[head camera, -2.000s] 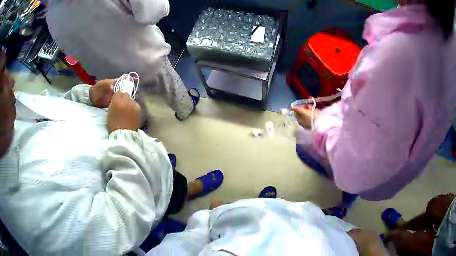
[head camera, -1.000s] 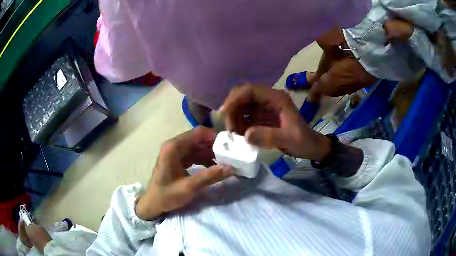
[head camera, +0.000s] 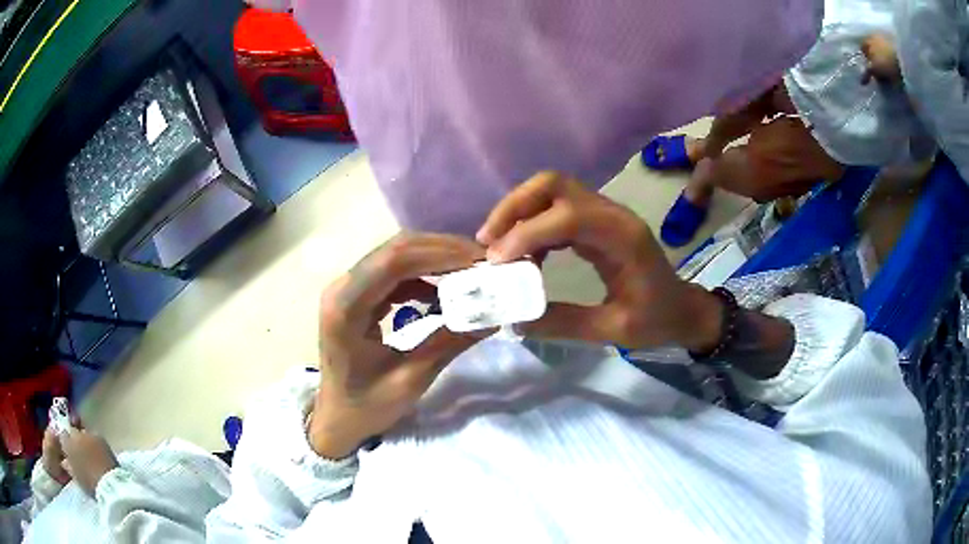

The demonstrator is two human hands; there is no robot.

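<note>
A white rounded power adapter (head camera: 493, 296) is held in front of my chest, its flat face with small markings or openings turned up to the camera. A short white lead (head camera: 415, 333) shows at its left side. My left hand (head camera: 388, 329) grips the adapter from the left. My right hand (head camera: 606, 266), with a dark bracelet at the wrist, holds its top and right side by the fingertips. The fingers hide parts of its edges.
A person in a pink smock (head camera: 563, 96) stands close in front. Blister trays (head camera: 138, 159) lie on a metal trolley at left. Red stool (head camera: 289, 74) behind. A person at lower left holds a white item (head camera: 61, 415). Blue shelving (head camera: 914, 228) stands at right.
Both my hands and the adapter have come into view since the first frame. Since the second, the adapter has turned its face towards the camera and moved slightly up.
</note>
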